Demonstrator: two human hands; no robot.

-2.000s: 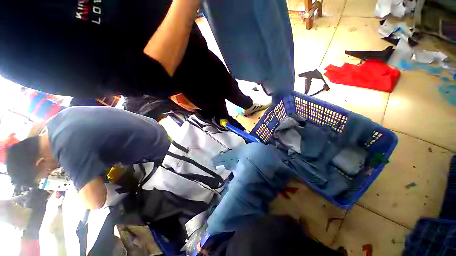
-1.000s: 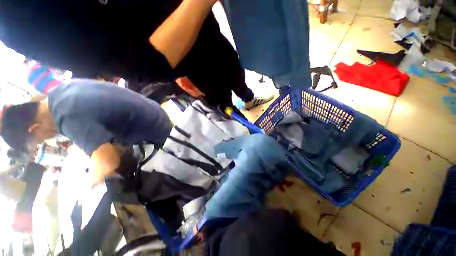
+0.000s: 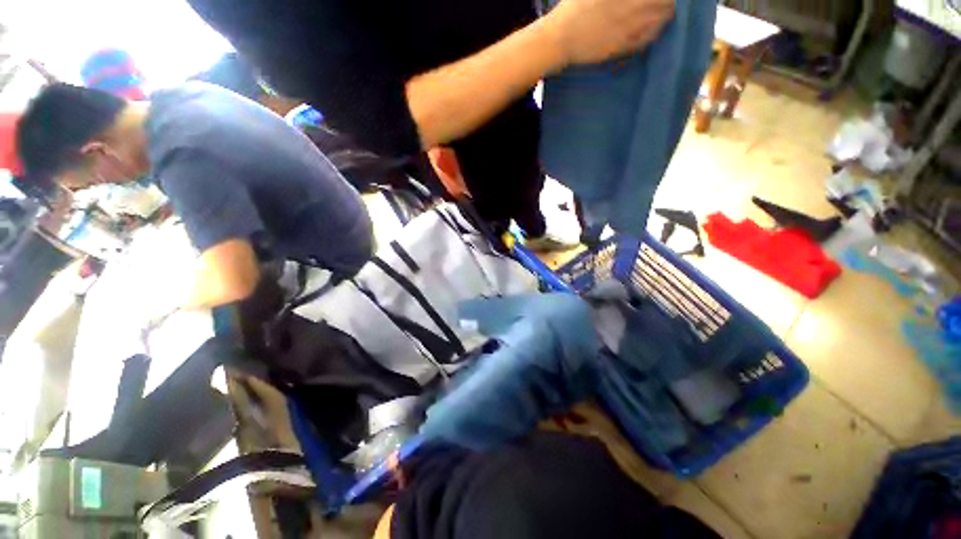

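Neither of my hands shows clearly. A small strip of skin shows at the bottom edge, beside dark cloth, and I cannot tell what part it is. A blue garment lies in front of me, draped between the heap of grey-and-black pieces and a blue plastic basket. More blue pieces lie inside this basket. A standing person's hand holds another blue garment, which hangs down to the basket's far edge.
A seated person in a grey-blue shirt leans over a white table with black and white pieces at left. Red cloth and other scraps lie on the tiled floor at right. A wooden stool stands behind. Dark blue plaid cloth is at bottom right.
The view has shifted, showing more of the left table and the standing person's hand. That person's blue garment appears further right and still hangs by the basket.
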